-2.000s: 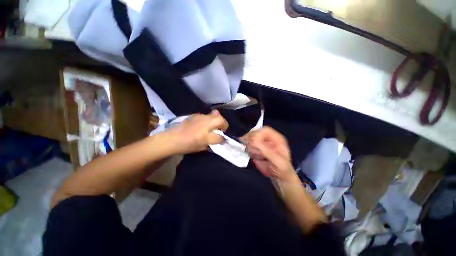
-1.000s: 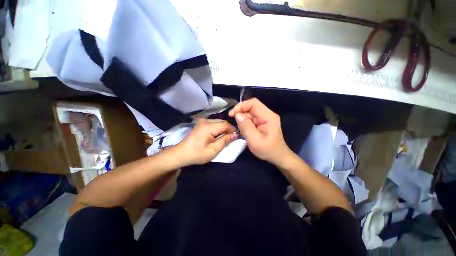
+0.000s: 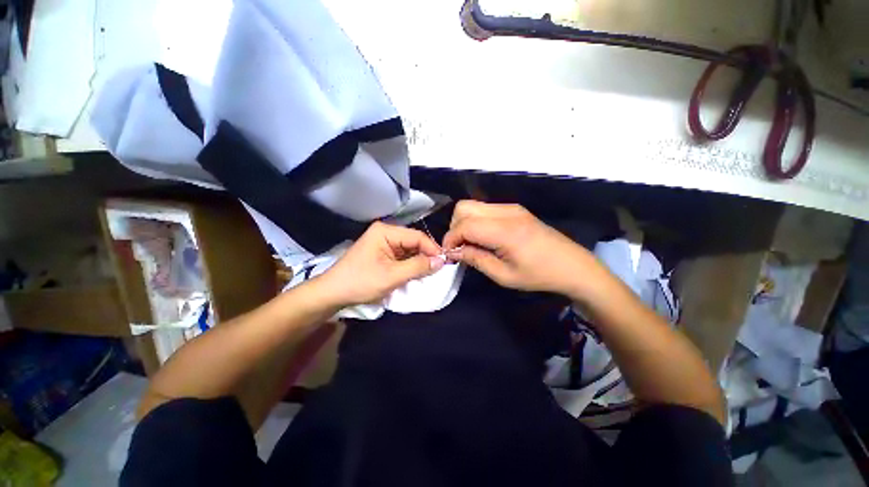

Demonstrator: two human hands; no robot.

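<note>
The garment piece [image 3: 286, 95], light grey-blue with dark bands, is bunched on the white table and hangs over its front edge. A white piece [image 3: 425, 291] lies at the wearer's dark-clothed lap, below the fingertips. My left hand [image 3: 391, 262] pinches the white piece's upper edge between thumb and fingers. My right hand [image 3: 495, 243] pinches the same edge, its fingertips meeting the left ones. A thin thread-like strand shows just above the fingertips. What lies between the fingertips is too small to tell.
Scissors with dark red loop handles [image 3: 753, 109] lie on the table [image 3: 534, 124] at the right. A scrap box [image 3: 224, 276] stands below the table at the left. Pale and dark cloth pieces [image 3: 777, 352] are heaped below at the right. White sheets [image 3: 62, 71] lie at far left.
The view has shifted, and the scissors show nearer the middle. My right hand, apart from the left two seconds ago, has come in against it. The white piece hangs more spread below the fingers.
</note>
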